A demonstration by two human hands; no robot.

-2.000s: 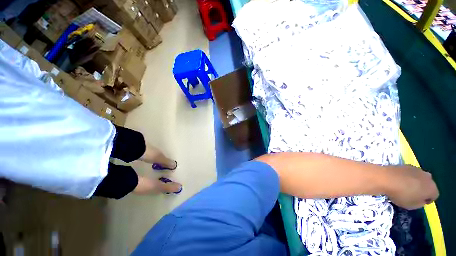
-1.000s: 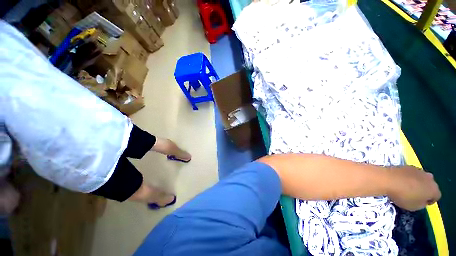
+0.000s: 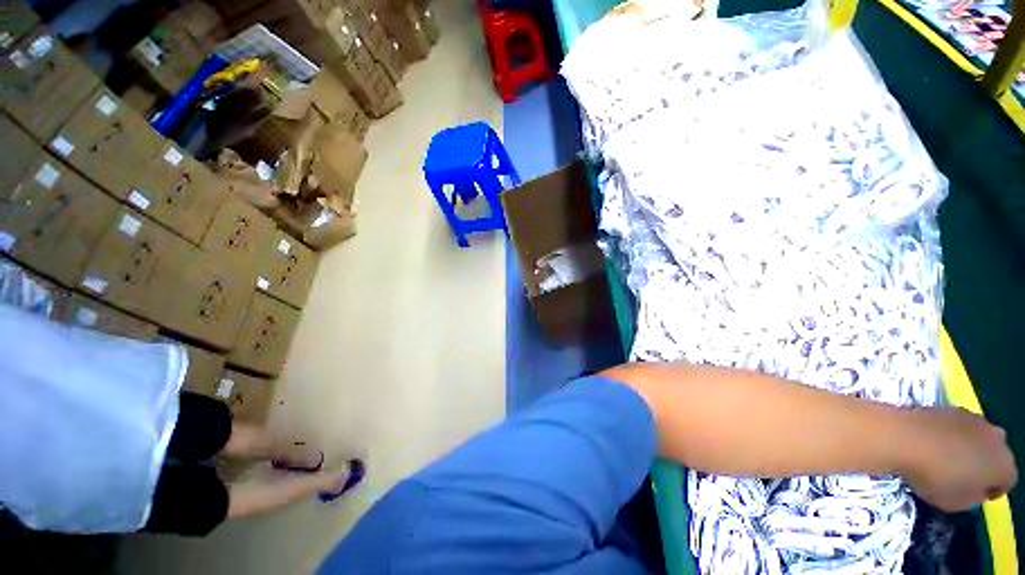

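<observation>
My left hand (image 3: 964,458) is at the right side of the head view, fingers curled, over the yellow line (image 3: 996,528) beside the black pieces. Whether it holds anything is hidden. My forearm crosses above the heap of white loops (image 3: 804,528). A larger heap of white loops lies in a clear plastic bag (image 3: 776,202) beyond the arm. Small dark pieces (image 3: 935,541) lie between the loops and the yellow line, partly under my hand. My right hand is out of the picture.
An open brown carton (image 3: 562,258) stands beside the bench's green edge (image 3: 672,517). A blue stool (image 3: 466,169) and a red stool (image 3: 519,51) stand on the floor. Stacked cartons (image 3: 169,258) fill the left. A person in a pale coat (image 3: 84,421) is at lower left.
The person at left has shifted toward the lower left, uncovering more cartons. The whole view has moved slightly, so the bench sits further right. My left hand stays at the yellow line.
</observation>
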